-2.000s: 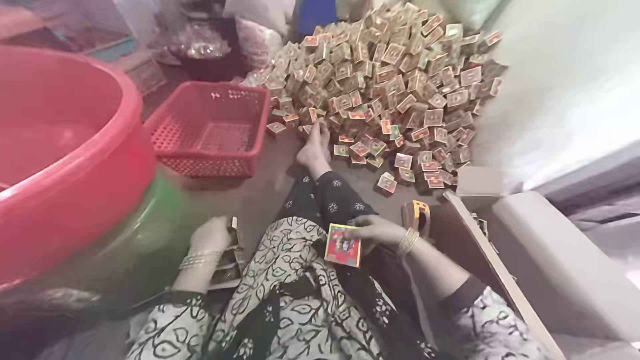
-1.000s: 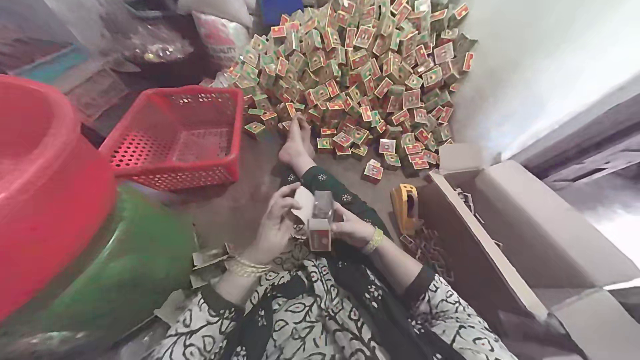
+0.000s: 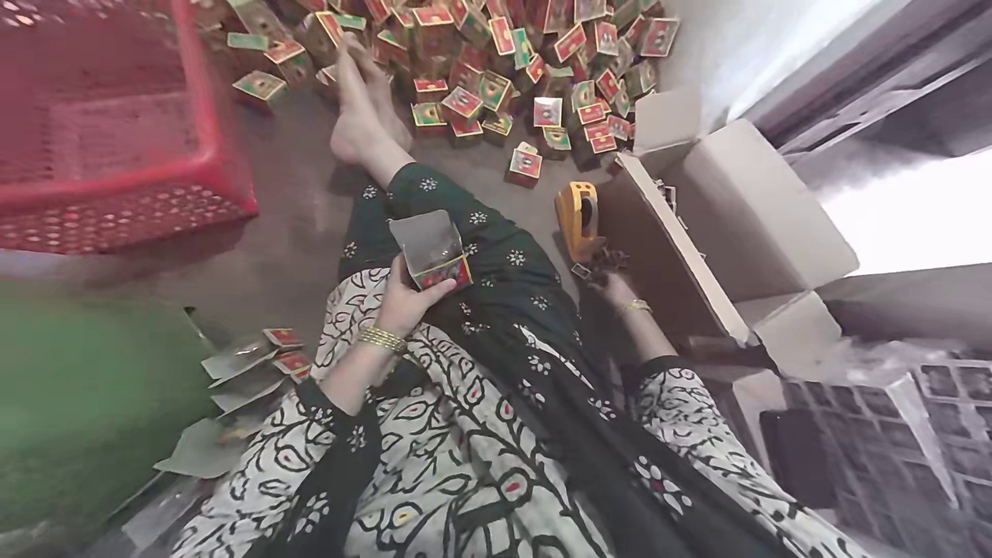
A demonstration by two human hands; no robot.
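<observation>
My left hand (image 3: 411, 298) holds a small printed cardboard box (image 3: 440, 252) above my lap, its grey inner side and raised flap facing up. Down at my right side, my right hand (image 3: 612, 285) reaches among small dark pieces (image 3: 604, 260) on the floor; whether its fingers grip any of them cannot be told. Just beyond that hand lies a yellow tool (image 3: 577, 221), perhaps a tape dispenser. Flat unfolded printed cartons (image 3: 248, 372) lie in a loose stack on the floor to my left.
A large heap of small red and green boxes (image 3: 465, 101) spreads beyond my feet. A red plastic basket (image 3: 225, 170) stands at the upper left, a green rounded object (image 3: 85, 387) below it. An open cardboard carton (image 3: 682, 240) is at the right, near a grey gridded object (image 3: 876, 418).
One second ago both hands were together at the box. My right hand has moved away to the floor at the right; the left keeps the box. The view has shifted.
</observation>
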